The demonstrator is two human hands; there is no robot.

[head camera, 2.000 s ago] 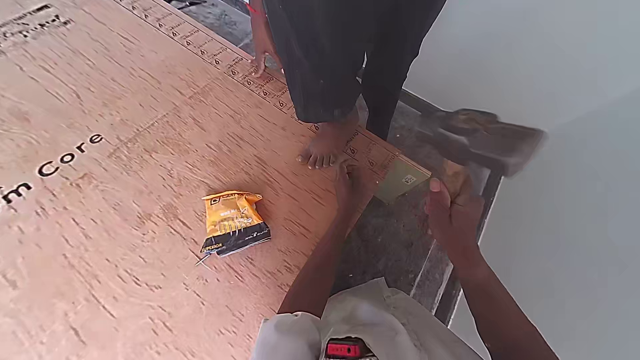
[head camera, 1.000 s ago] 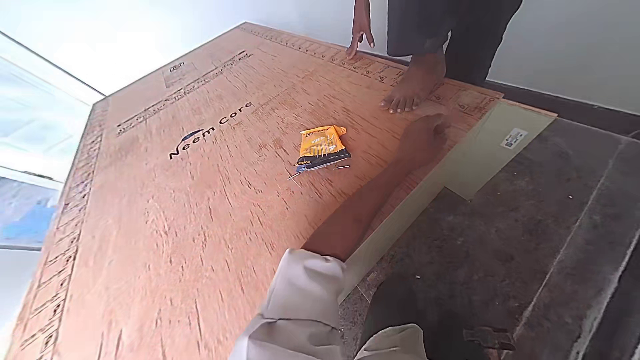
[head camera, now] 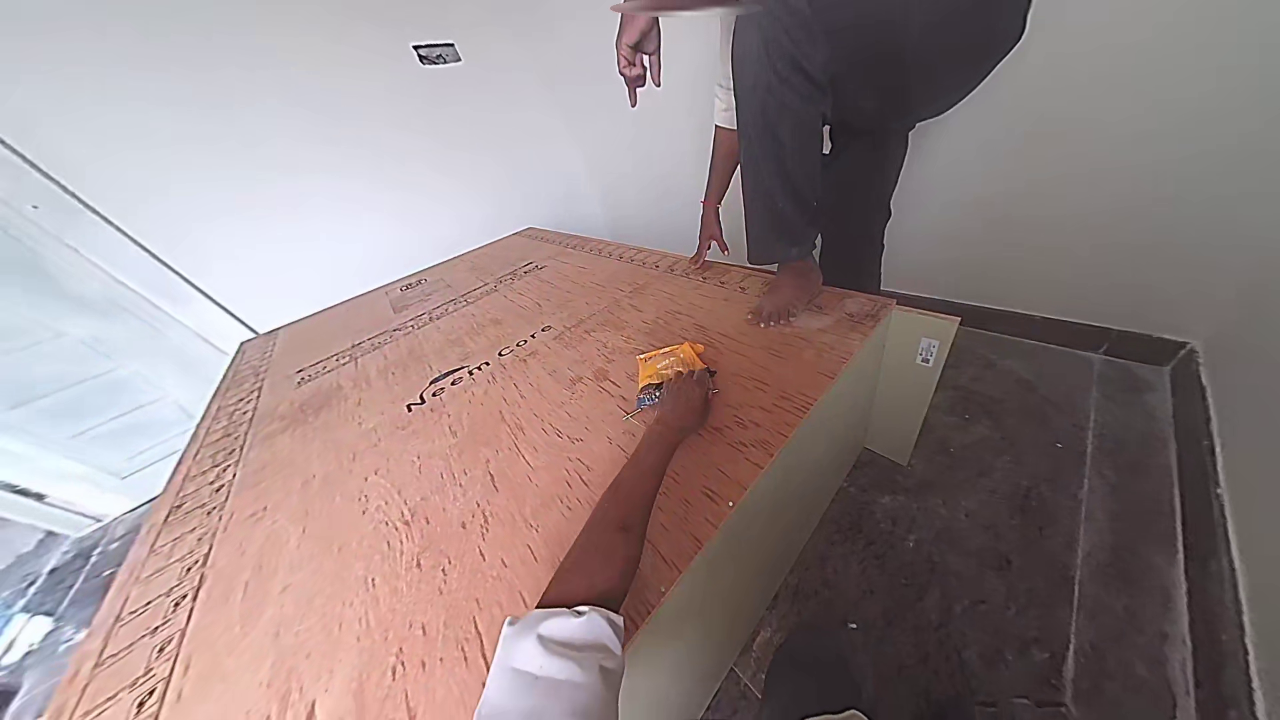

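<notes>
My left hand (head camera: 684, 402) reaches over a large plywood sheet (head camera: 400, 520) and rests on an orange and dark packet of nails (head camera: 668, 364). The fingers are bent at the packet's right side; whether they grip it does not show. A few thin nails (head camera: 634, 414) stick out at its lower left. Under the plywood's right edge runs a pale green side panel (head camera: 790, 505), and a shorter pale panel (head camera: 915, 375) with a label juts out at the far corner. My right hand is out of view.
A co-worker's bare foot (head camera: 790, 292) stands on the plywood near the far right corner. That person's one hand (head camera: 710, 235) touches the far edge; another hand (head camera: 638, 60) hangs above, a finger pointing down. Dark floor (head camera: 980, 520) lies right, walls (head camera: 1050, 180) behind.
My left hand has moved from beside the co-worker's foot to the packet. My right hand, which held a hammer two seconds ago, has left view. The view has swung up and widened.
</notes>
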